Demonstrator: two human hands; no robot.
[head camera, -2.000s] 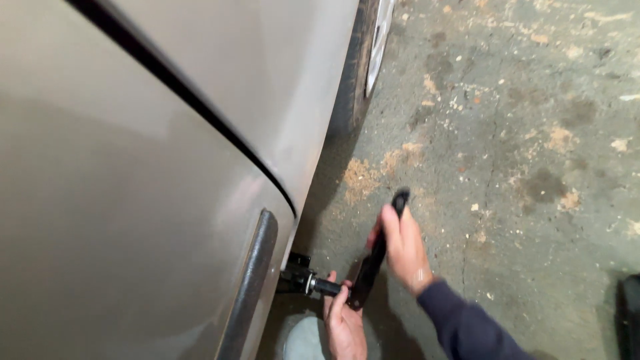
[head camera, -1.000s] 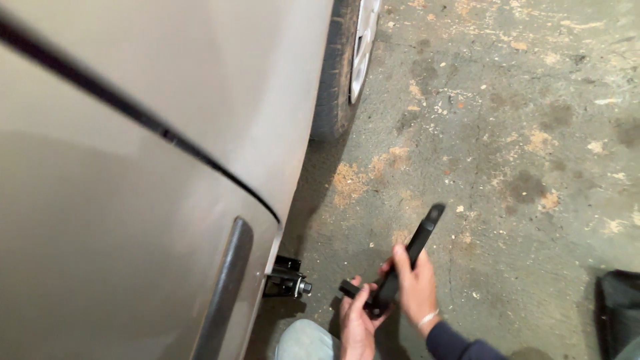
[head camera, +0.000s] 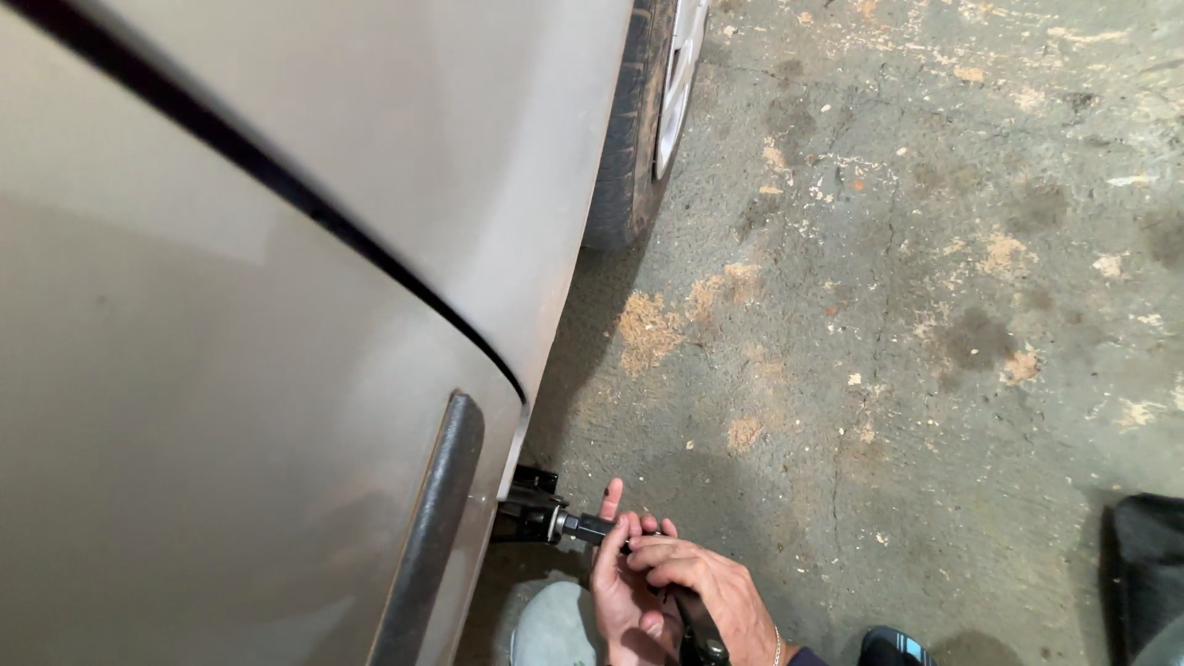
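A black scissor jack (head camera: 527, 507) sits under the sill of a silver car (head camera: 351, 416), its screw end pointing out to the right. A black socket (head camera: 592, 528), part of a black folding handle (head camera: 696, 624), meets the hex end of the jack's screw. My left hand (head camera: 624, 592) is around the socket end, palm up, with one finger extended. My right hand (head camera: 717, 583), with a bracelet at the wrist, lies over the same joint and the handle, whose arm points down toward the lower edge of the view. The fingers partly hide the joint.
The car's tyre and alloy wheel (head camera: 680, 83) stand ahead. A black side moulding (head camera: 430, 536) runs along the door. A knee (head camera: 555, 624) is beside the jack, a shoe (head camera: 893, 647) is at the lower edge, and a black bag-like item (head camera: 1147, 573) lies on the stained concrete floor.
The handle was away from the jack one second ago, its long arm pointing up and right. Now its socket is at the jack's screw and the arm points downward. Both hands have come together around it.
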